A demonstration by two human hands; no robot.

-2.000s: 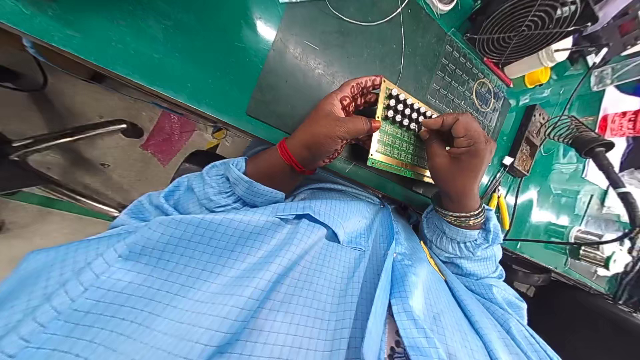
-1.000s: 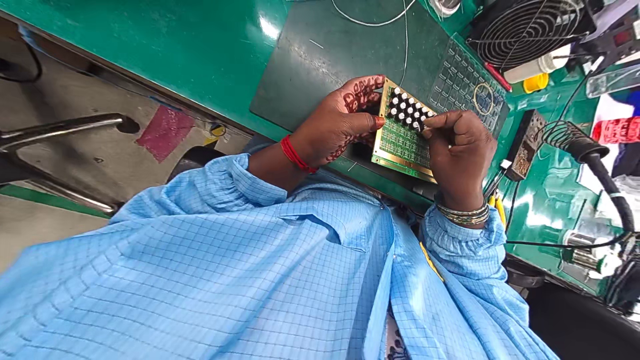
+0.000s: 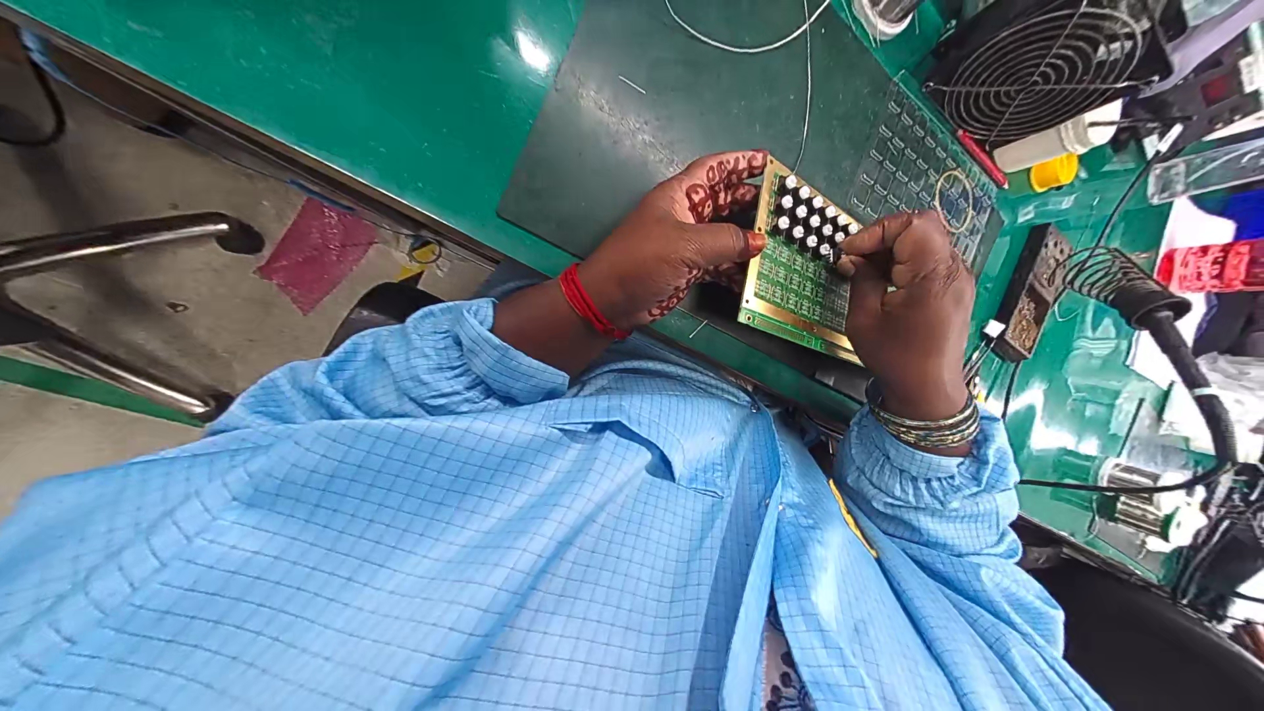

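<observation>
A green printed circuit board [image 3: 790, 286] with gold-coloured edges is held tilted above the bench's front edge. Rows of black components with white tops [image 3: 812, 219] stand on its upper part, and the lower part shows bare green circuitry. My left hand [image 3: 681, 237] grips the board's left edge, thumb on its face and the other fingers partly hidden behind. My right hand [image 3: 913, 306] is at the board's right side, thumb and forefinger pinched together beside the end of the lowest component row. Whether a small part is between those fingertips cannot be told.
A dark mat [image 3: 612, 128] lies on the green bench [image 3: 395, 89]. A black tray or panel of small parts [image 3: 913, 148] is behind my right hand. Farther right are a fan with a wire guard [image 3: 1037, 69], a soldering-iron holder's coil [image 3: 1116, 281], a small dark box [image 3: 1032, 286] and cables.
</observation>
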